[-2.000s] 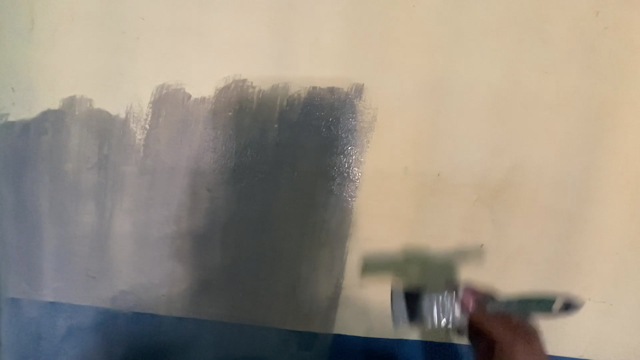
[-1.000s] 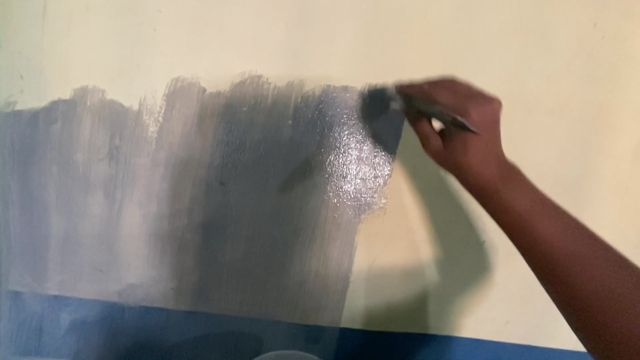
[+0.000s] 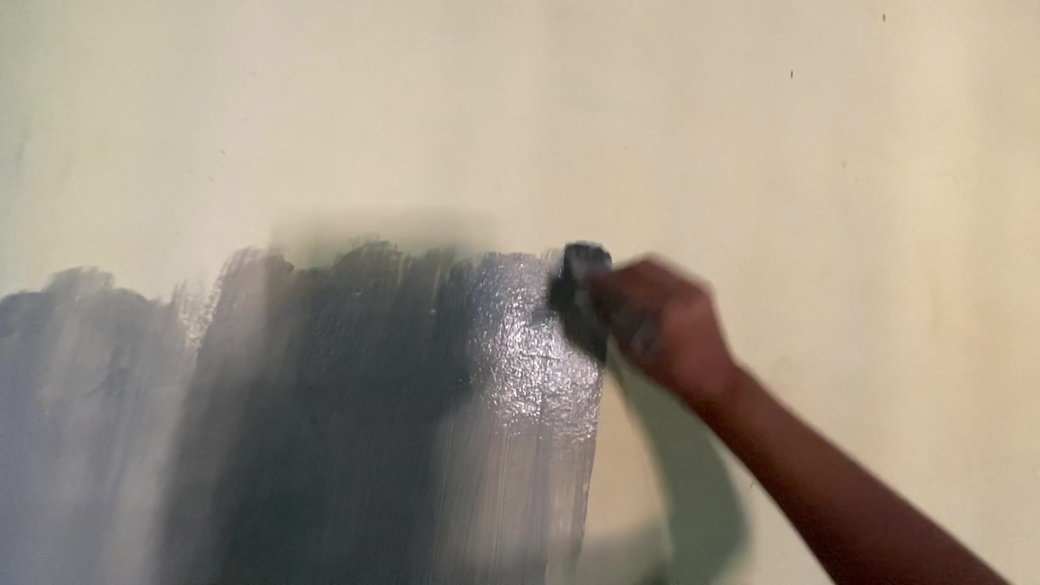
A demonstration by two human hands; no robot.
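Observation:
My right hand (image 3: 662, 325) reaches in from the lower right, closed around a paintbrush (image 3: 583, 272) that is partly hidden by the fingers and blurred. The dark bristles lie against the cream wall (image 3: 812, 244) at the upper right corner of a grey painted area (image 3: 366, 422). This paint has a ragged top edge, and a wet, shiny patch (image 3: 532, 357) lies just left of the brush. My left hand is out of view.
The bare cream wall spreads above and to the right of the paint, with a few small dark marks (image 3: 791, 74). A shadow of the arm (image 3: 699, 479) falls on the wall below my forearm.
Two seconds ago the brush was low, right of the paint; it is now at the paint's top right corner. The grey area reaches further right. The view has tilted upward.

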